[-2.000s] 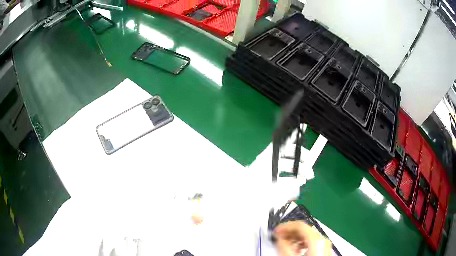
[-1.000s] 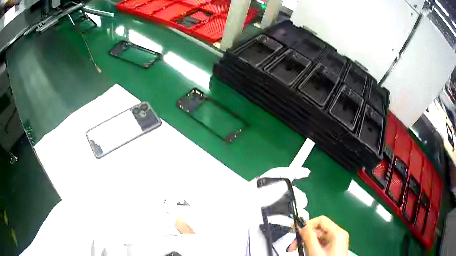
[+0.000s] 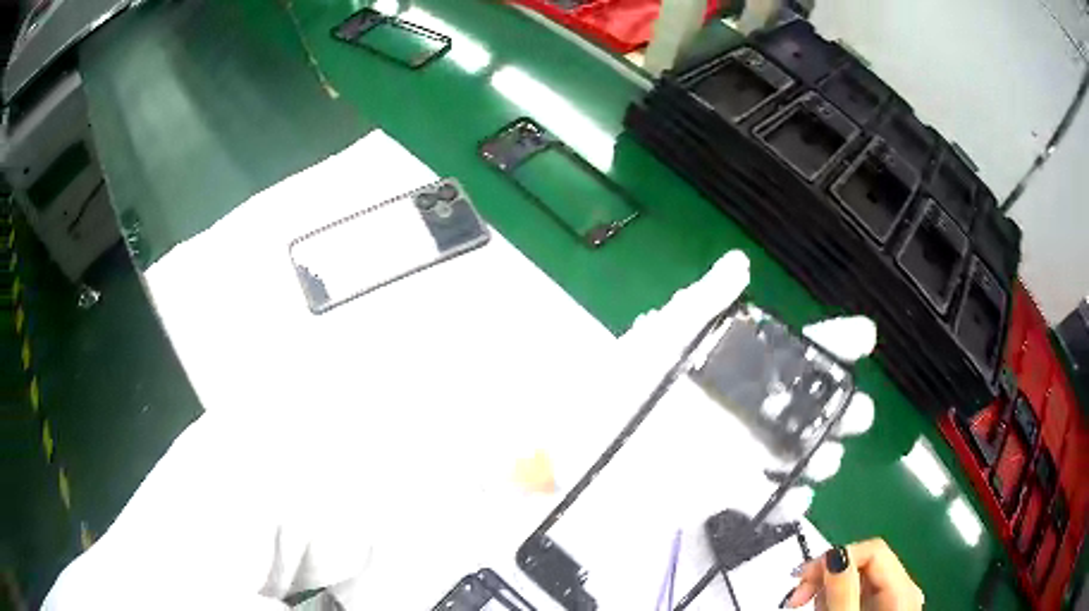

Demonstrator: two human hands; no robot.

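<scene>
My left hand (image 3: 843, 339), in a white glove, holds a black phone middle frame (image 3: 776, 388) tilted above the white sheet (image 3: 263, 287). Its thumb lies along the upper side and its fingertips show past the right edge; the palm blends with the white. My right hand (image 3: 869, 580), bare with dark nails, is low at the right, cut off by the bottom edge. A slim dark tool (image 3: 804, 545) shows at its fingertips, near the frame's lower right side. A purple stick (image 3: 671, 571) shows through the frame opening. Another dark frame (image 3: 743, 537) lies partly hidden beneath.
A grey-edged frame (image 3: 451, 221) lies on the sheet. Two black frames (image 3: 516, 146) (image 3: 358, 24) lie on the green surface. Stacked black trays (image 3: 824, 239) stand right, with red trays (image 3: 1051, 442) beyond. A dark object, possibly a watch (image 3: 484, 593), is at the bottom edge.
The held frame has come nearer and turned, with its camera end now at the upper right. My right hand has moved lower right. The view has shifted, moving the bench items within the picture.
</scene>
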